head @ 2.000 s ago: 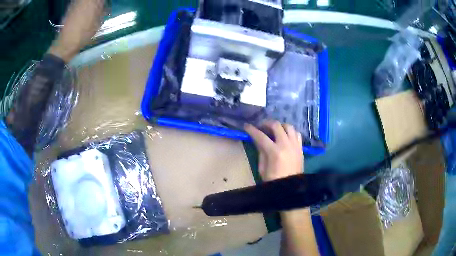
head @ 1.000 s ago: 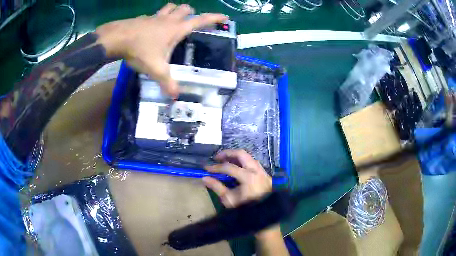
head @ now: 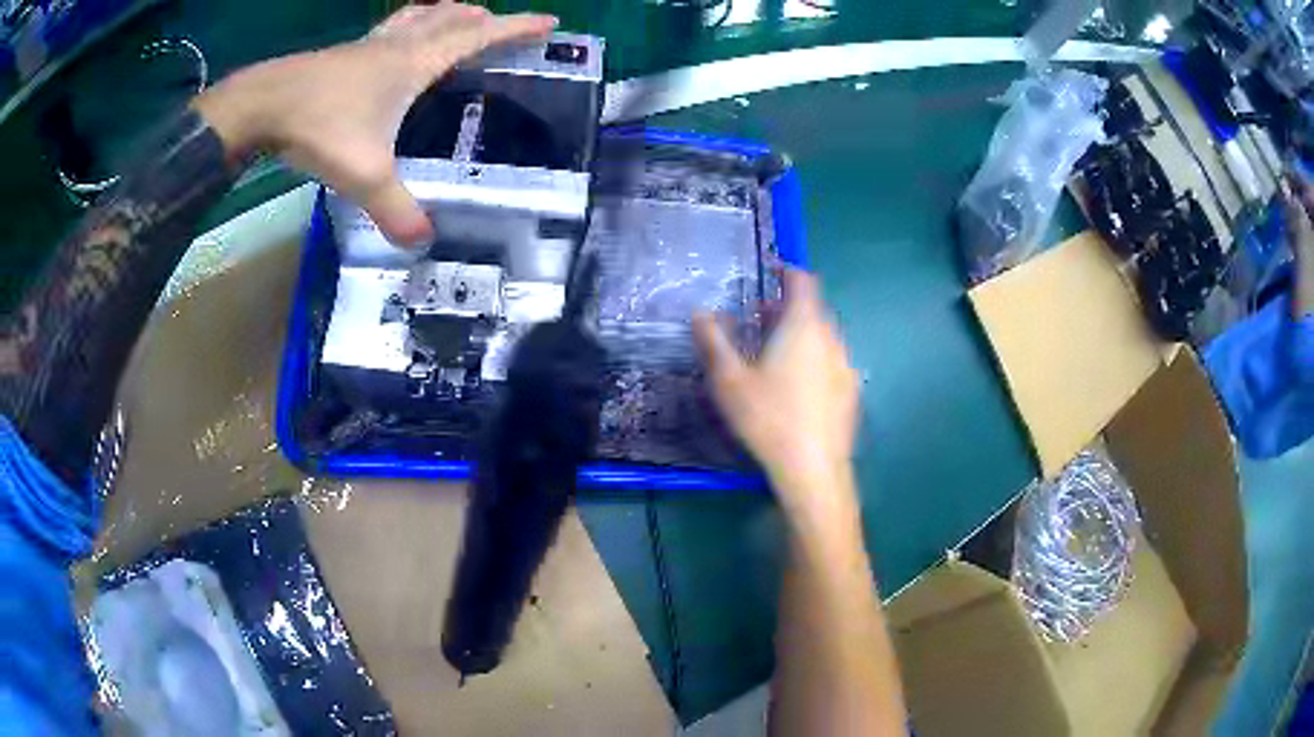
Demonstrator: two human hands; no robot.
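The white-silver screw feeder (head: 504,216) stands in the left part of the blue-rimmed parts tray (head: 677,478). My left hand (head: 368,108) is spread over the feeder's upper left, thumb and fingers wide apart, thumb tip by its front face. My right hand (head: 785,382) is blurred over the tray's right side, fingers apart, with nothing visible in it. The black electric screwdriver (head: 522,497) hangs free in front of the feeder, bit pointing down toward the cardboard. The white holding fixture (head: 173,655) lies at the lower left on dark plastic, cut off by the bottom edge.
A brown cardboard sheet (head: 418,605) covers the near bench. An open carton (head: 944,648) at the lower right holds a clear cord coil (head: 1076,547). A clear plastic bag (head: 1030,166) and black parts (head: 1153,216) lie at the upper right. Another person's blue sleeve (head: 1268,374) shows at the right edge.
My left hand came in from the upper left onto the feeder. My right hand moved away from the screwdriver to the tray's right side. The screwdriver swung from nearly level to steeply downward.
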